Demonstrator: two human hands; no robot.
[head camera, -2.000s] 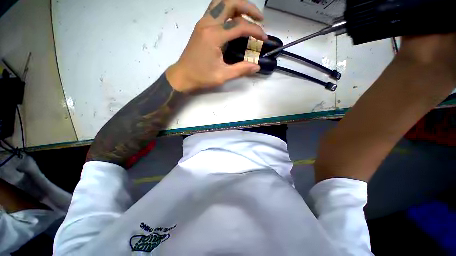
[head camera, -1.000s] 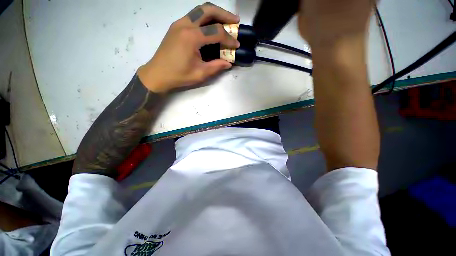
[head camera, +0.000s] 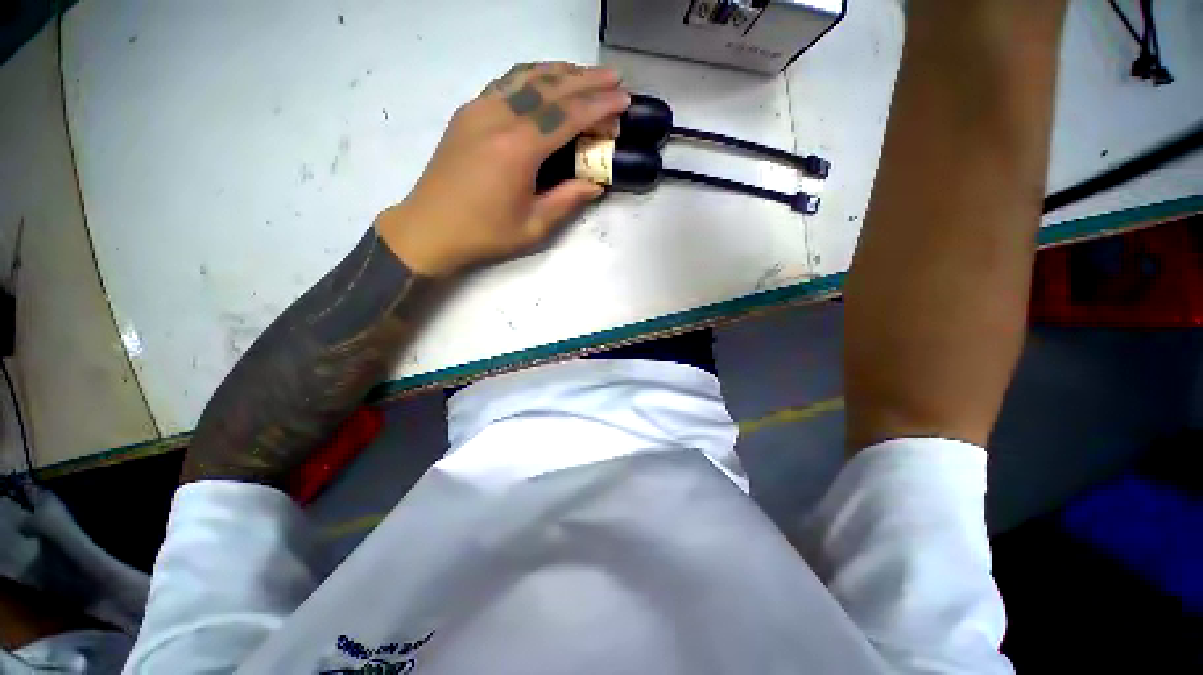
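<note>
Two glossy black housings (head camera: 639, 168) lie side by side on the white bench, with a cream-yellow strip (head camera: 595, 160) around their middle. My left hand (head camera: 508, 165) holds them, fingers over the far one and thumb at the near one. A thin black cable (head camera: 739, 183) runs right from each housing and ends in a small dark plug (head camera: 806, 203). My right forearm reaches up past the top edge of the picture. My right hand is cut off, and the screwdriver is not in view.
A white-silver box (head camera: 723, 32) stands behind the housings at the top edge. A thick black cord (head camera: 1132, 169) curves at the right, with cable ends (head camera: 1150, 66) behind it. The bench's green edge (head camera: 528, 353) runs in front of me. Another person's sleeve shows at lower left.
My right hand and the screwdriver have moved away from the housings and out of the top of the picture. The housings sit further left in view, still under my left hand.
</note>
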